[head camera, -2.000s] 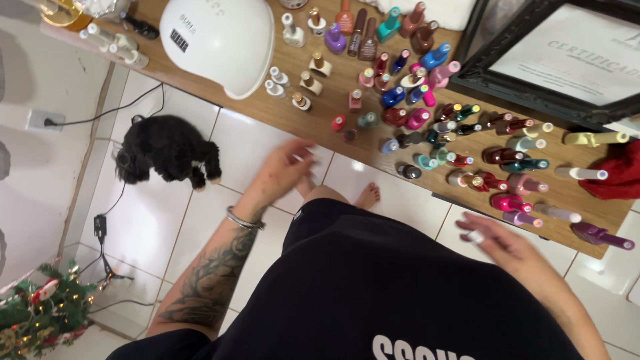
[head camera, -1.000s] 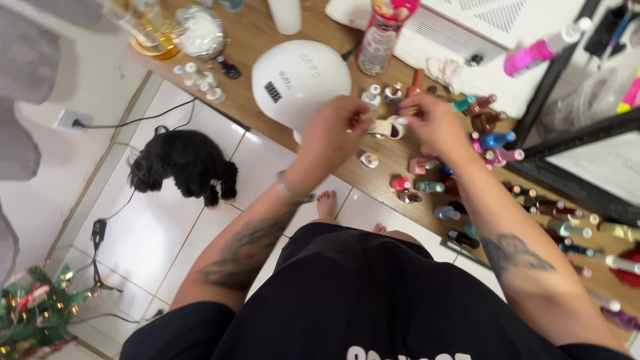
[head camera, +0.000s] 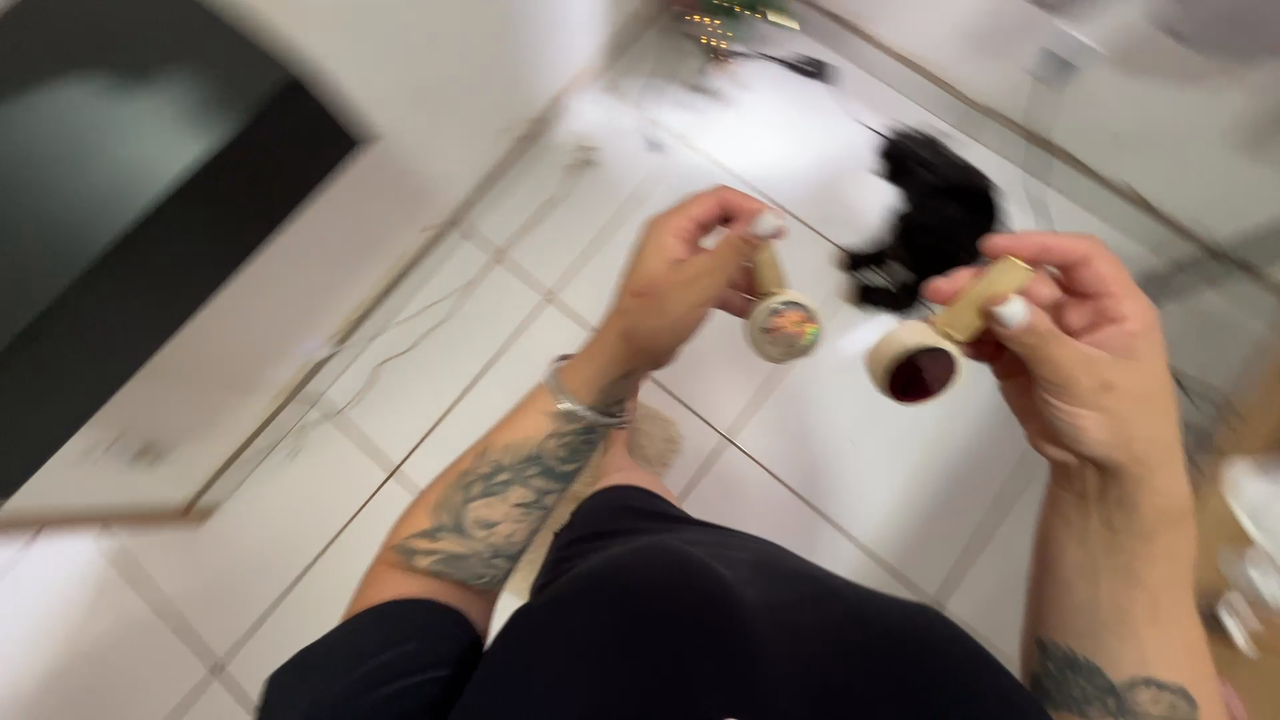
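My left hand (head camera: 695, 275) grips a small bottle by its gold cap (head camera: 767, 268); the round white bottle (head camera: 785, 328) hangs below it and shows a shiny, iridescent face. To the right, my right hand (head camera: 1070, 340) holds a second bottle by its gold cap (head camera: 985, 298), with thumb and fingers closed around it. That round white bottle (head camera: 912, 362) shows a dark red face. The two bottles are apart, both held in the air over the tiled floor (head camera: 800, 470). They look like nail polish bottles. Blur hides any writing.
A black furry dog (head camera: 930, 215) is on the floor beyond my hands. Part of a wooden table (head camera: 1255, 420) with blurred white items is at the right edge. A black-framed screen or panel (head camera: 290, 150) fills the upper left. Cables and a lit Christmas tree (head camera: 735, 15) are at the top.
The view has turned strongly away from the table. My hands, together over the table one second ago, are now apart over the floor, each with a bottle. Two seconds ago neither hand visibly held a bottle.
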